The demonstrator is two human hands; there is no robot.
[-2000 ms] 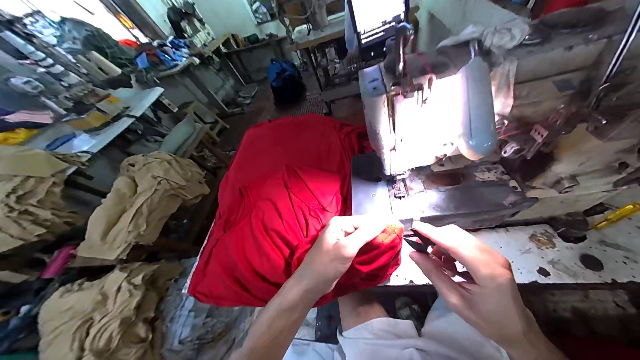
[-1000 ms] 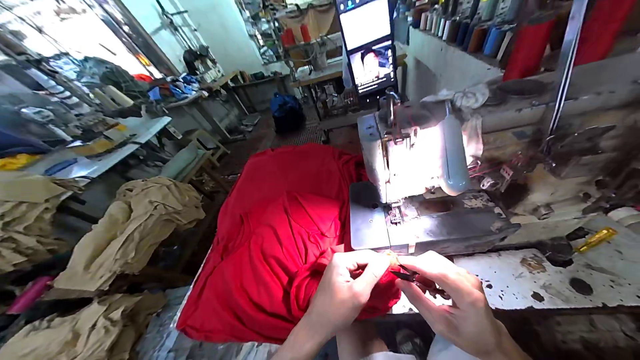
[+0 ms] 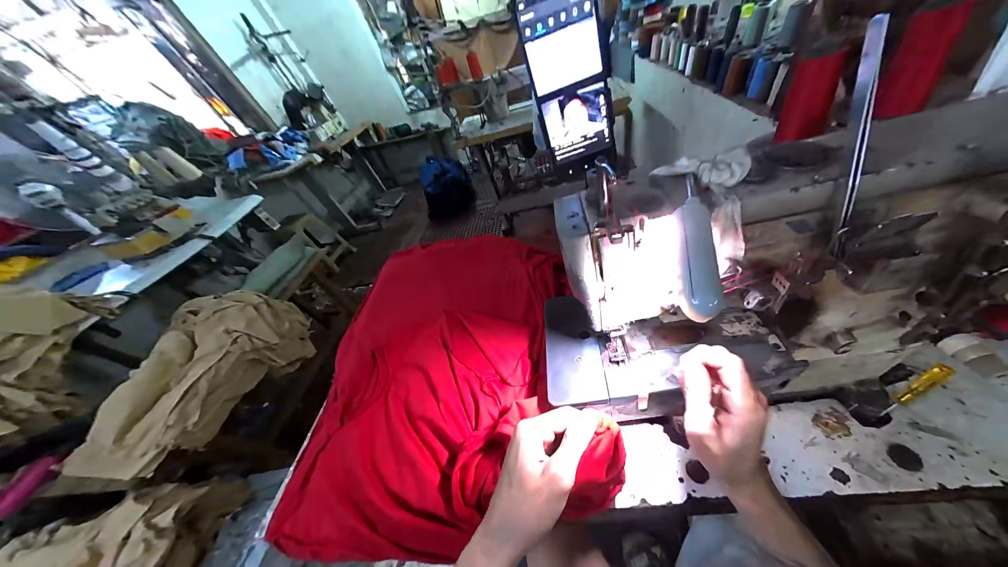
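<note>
Red knit fabric [image 3: 441, 378] lies heaped on the worktable, left of a sewing machine [image 3: 622, 268] with a brightly lit head. My left hand [image 3: 543, 465] pinches a gathered edge of this fabric just in front of the machine's bed [image 3: 579, 370]. Raised above the right front of the bed, my right hand [image 3: 724, 409] has its thumb and fingertips together. Whether a thread or something small is between them cannot be told. The needle and presser foot [image 3: 618, 346] stand behind both hands, and no cloth shows under the foot.
A yellow-handled screwdriver [image 3: 923, 384] lies on the worn white tabletop [image 3: 835, 465] at right. Behind the machine stands a phone [image 3: 567, 87] with a lit screen. Thread spools [image 3: 760, 75] line a ledge at back right. Tan cloth piles [image 3: 197, 370] are at left.
My right hand has moved away from my left, up and to the right. The dark small tool seen in it one second ago no longer shows. My left hand still holds the red fabric.
</note>
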